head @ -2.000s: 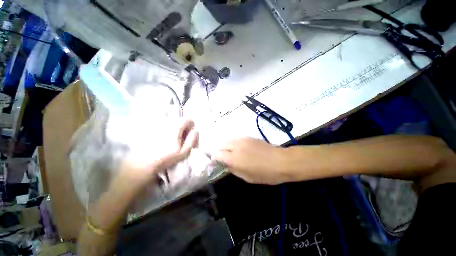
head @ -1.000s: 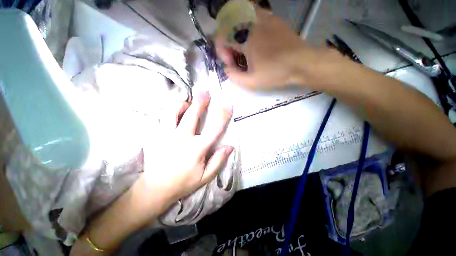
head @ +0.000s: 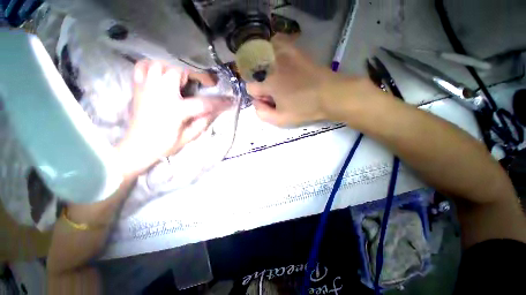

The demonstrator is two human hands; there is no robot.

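Note:
Pale fabric lies under and around my left hand, left of the needle area, partly washed out by the lamp. My left hand has its fingers curled and pinches the fabric just left of the presser foot. My right hand is at the right side of the foot, fingertips bent in close to it, partly behind the round cream knob. Whether its fingertips hold fabric is hidden. Part of the sewing machine head shows above.
The pale aqua lamp covers the left. The white table's front edge carries a printed ruler scale. A purple-tipped pen, dark snips and long shears lie at the right. A blue bin with fabric is below; blue cord hangs across the table edge.
My left hand has gone from lying spread on the fabric to pinching it up beside the foot. The fabric pile has shifted left and up. My right hand stays near the foot.

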